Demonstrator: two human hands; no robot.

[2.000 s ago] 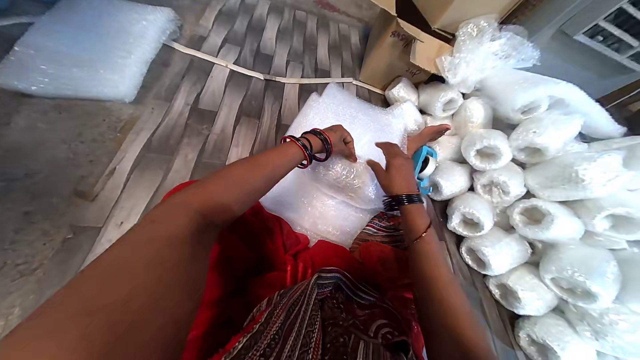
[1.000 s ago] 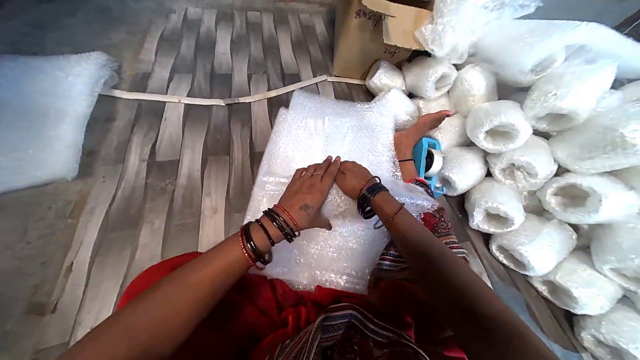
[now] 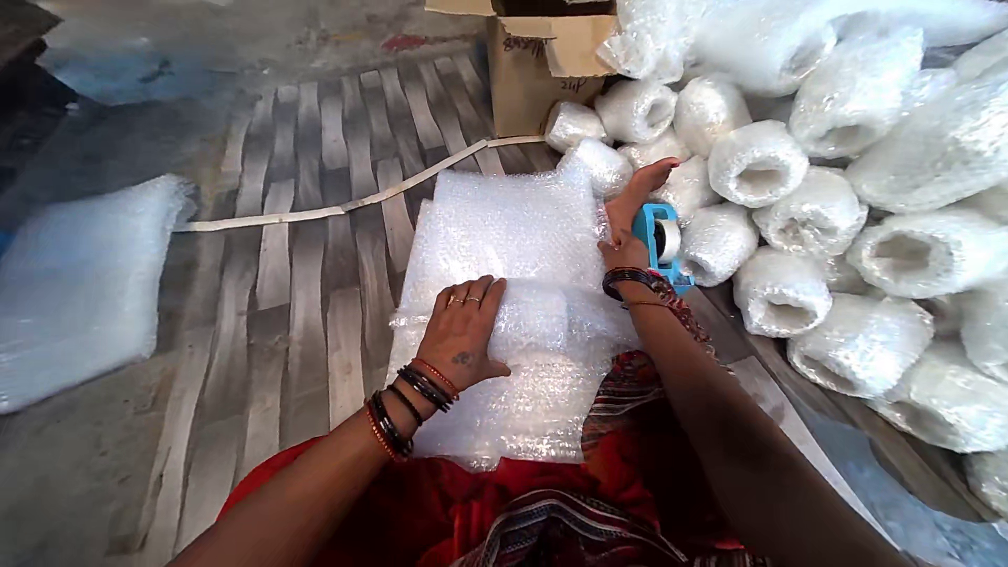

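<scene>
Sheets of bubble wrap (image 3: 512, 228) lie flat across my lap, with a folded strip crossing their middle. My left hand (image 3: 465, 331) rests palm down on the left part of that strip, fingers extended and holding nothing. At the right edge of the sheets is my right hand (image 3: 626, 252), beside a blue tape dispenser (image 3: 648, 224) with a roll of clear tape (image 3: 668, 241). The fingers of my right hand are curled, and whether they pinch something is unclear. My bare foot (image 3: 634, 193) shows just beyond it.
Many rolled bubble wrap sleeves (image 3: 760, 165) are heaped along the right. An open cardboard box (image 3: 520, 87) with handwriting stands behind. A stack of bubble wrap sheets (image 3: 87, 291) lies at the left. A pale flat strap (image 3: 315, 214) crosses the patterned floor mat (image 3: 276, 283).
My hands were together on the bubble wrap one second ago and are now apart. The right one has moved right, to the tape dispenser; the left one stays on the wrap.
</scene>
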